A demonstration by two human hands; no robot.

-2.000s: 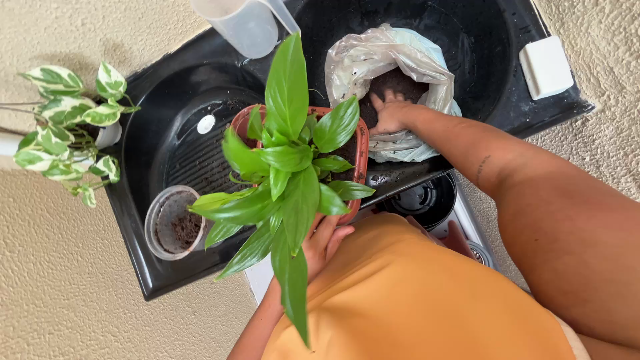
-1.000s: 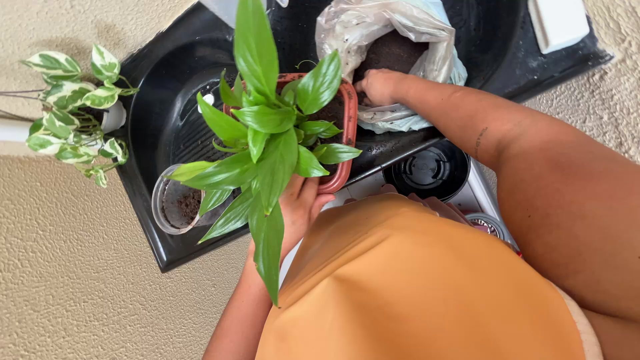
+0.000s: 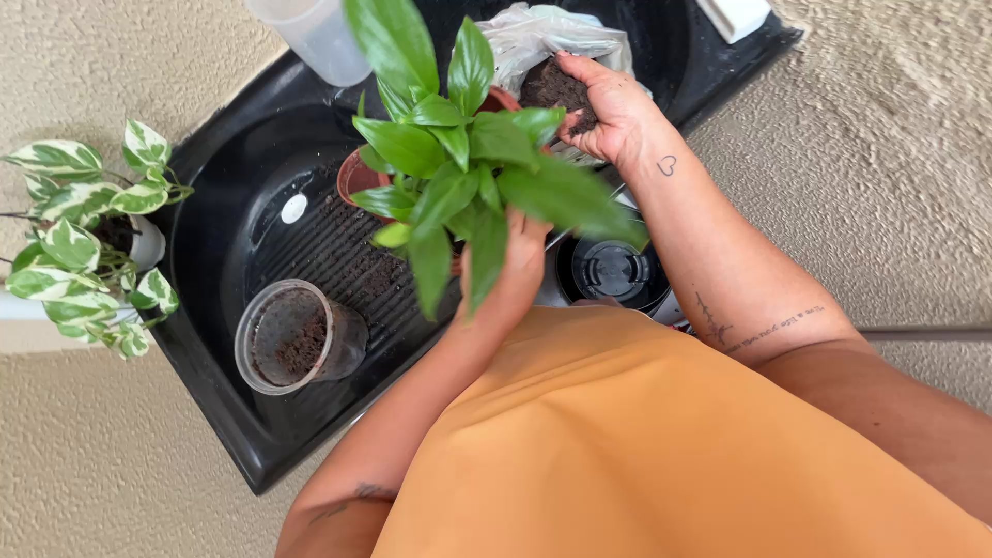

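Note:
A leafy green potted plant (image 3: 457, 155) stands over the ribbed part of a black sink, its leaves hiding most of its reddish-brown plastic pot (image 3: 502, 101). My left hand (image 3: 521, 260) is at the near side of this plant, its fingers hidden under the leaves, so its hold cannot be made out. Cupped in my right hand (image 3: 612, 112) is a heap of dark potting soil (image 3: 559, 93), held just right of the plant. Behind that hand lies an open whitish plastic bag (image 3: 535, 35). Another reddish-brown pot (image 3: 360, 180) shows left of the leaves.
A clear plastic cup (image 3: 341, 341) with some soil stands in the black sink (image 3: 232, 418). At its back edge is a translucent container (image 3: 329, 46). A variegated plant (image 3: 74, 225) hangs at left. A white block (image 3: 736, 17) sits at upper right, and a round black container (image 3: 612, 267) is below.
My right hand has come out of the plastic bag with soil in it, palm turned up. The plant leans differently, its leaves shifted toward the right.

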